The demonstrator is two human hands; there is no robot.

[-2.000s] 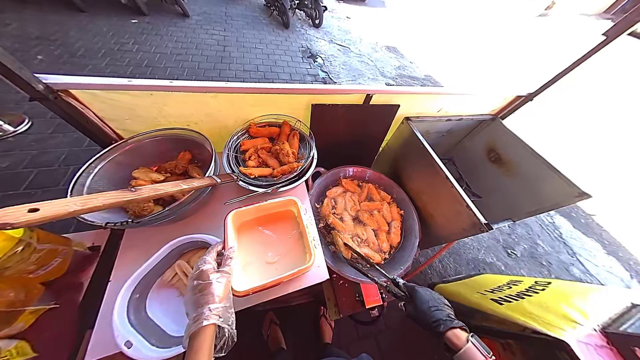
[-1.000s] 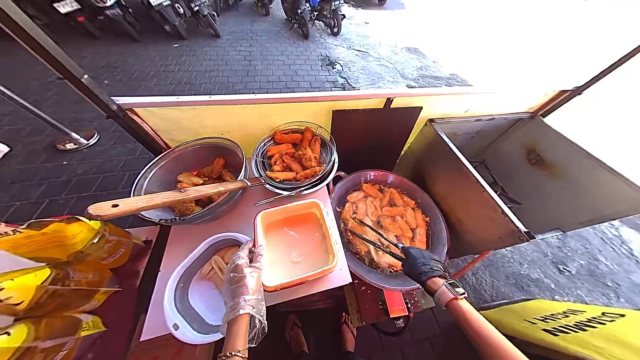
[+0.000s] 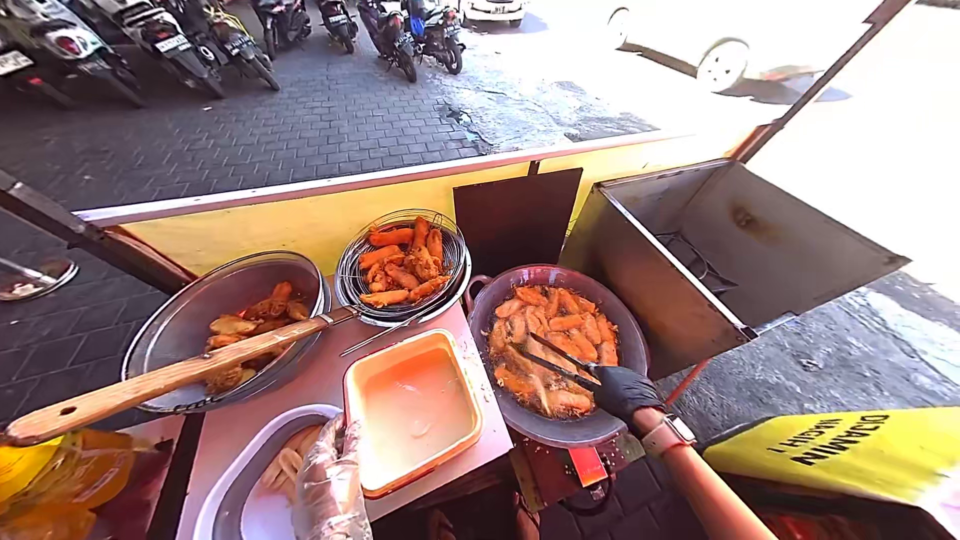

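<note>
My right hand (image 3: pixel 628 394), in a black glove, grips dark metal tongs (image 3: pixel 559 360) whose tips reach into a wok (image 3: pixel 634 330) of bubbling oil and frying battered pieces (image 3: pixel 577 322). My left hand (image 3: pixel 330 480), in a clear plastic glove, is over the right side of a white oval tub (image 3: pixel 225 480) with pale peeled pieces (image 3: pixel 285 465), beside an orange-rimmed tray of batter (image 3: pixel 416 405). Its fingertips are close together; whether it holds anything is hidden. Behind the tray, a wire strainer (image 3: pixel 450 240) holds browned fried pieces (image 3: pixel 405 262).
A large metal bowl (image 3: pixel 165 330) with fried pieces stands at left, the strainer's wooden handle (image 3: pixel 172 382) across it. Oil-filled plastic bags (image 3: pixel 67 480) lie at lower left. A metal box (image 3: pixel 660 277) stands right of the wok, a yellow panel (image 3: pixel 300 225) along the back.
The tongs have moved from the wok's near edge, two seconds ago, further in among the frying pieces. My left hand stays by the white tub. The view has shifted.
</note>
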